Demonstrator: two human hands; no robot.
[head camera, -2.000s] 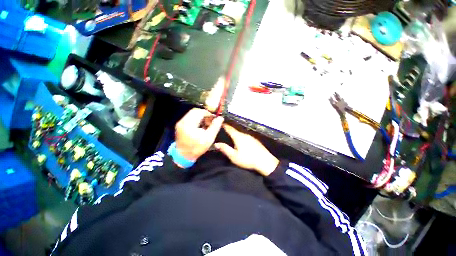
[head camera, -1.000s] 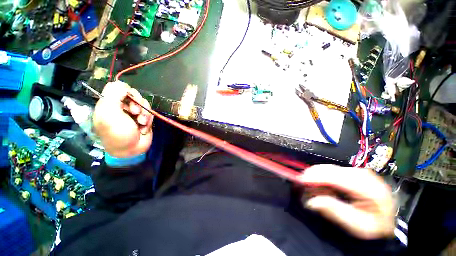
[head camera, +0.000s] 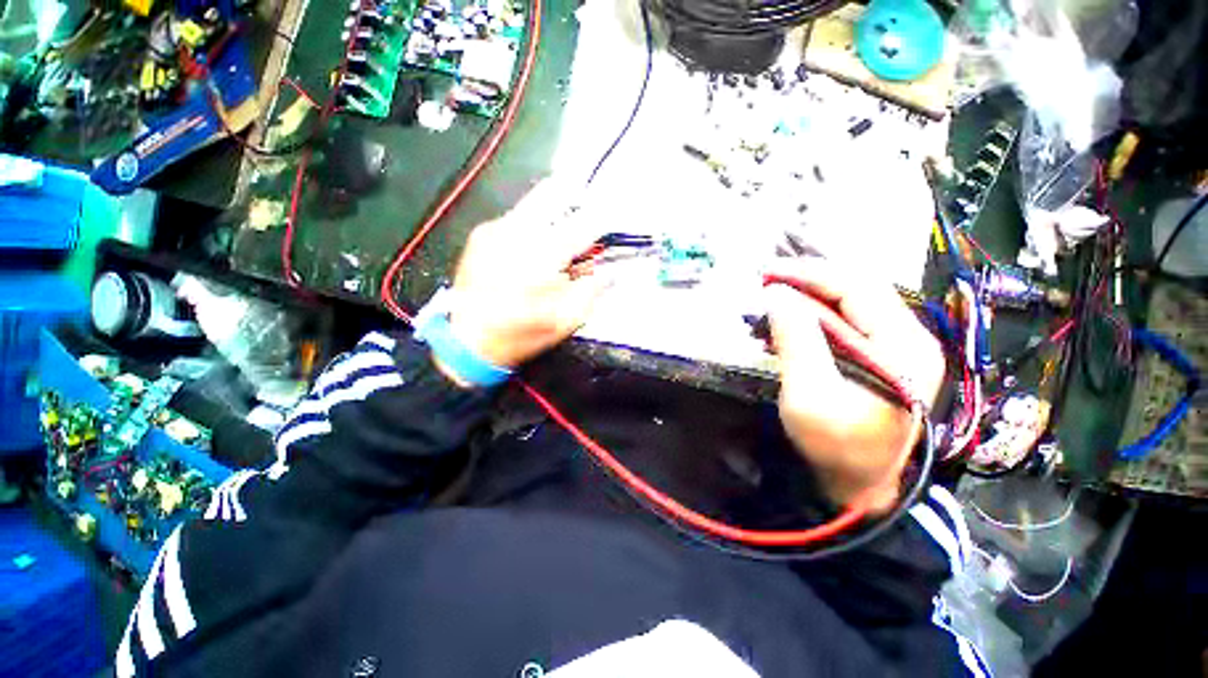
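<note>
A small green-teal circuit board (head camera: 685, 261) lies on the white sheet (head camera: 636, 313). My left hand (head camera: 519, 281) is just left of it, fingers at the red and dark clip leads (head camera: 612, 245) beside the board; whether it grips them is unclear. My right hand (head camera: 848, 378) is right of the board and holds the red and black test leads (head camera: 831, 322), their ends pointing left. A red and black cable loop hangs from my right hand across my front and passes under my left wrist. The cutting pliers are mostly hidden behind my right hand.
Loose components (head camera: 768, 139) are scattered on the sheet. Behind are a black wire grille (head camera: 729, 37) and a teal disc (head camera: 900, 39). A wire bundle (head camera: 974, 358) lies at the right edge. Larger circuit boards (head camera: 464, 56) are at the upper left, blue bins (head camera: 47, 344) far left.
My left hand has moved right and forward to the clip leads. My right hand has moved up and left over the sheet. The stretched red lead now hangs in a loose loop.
</note>
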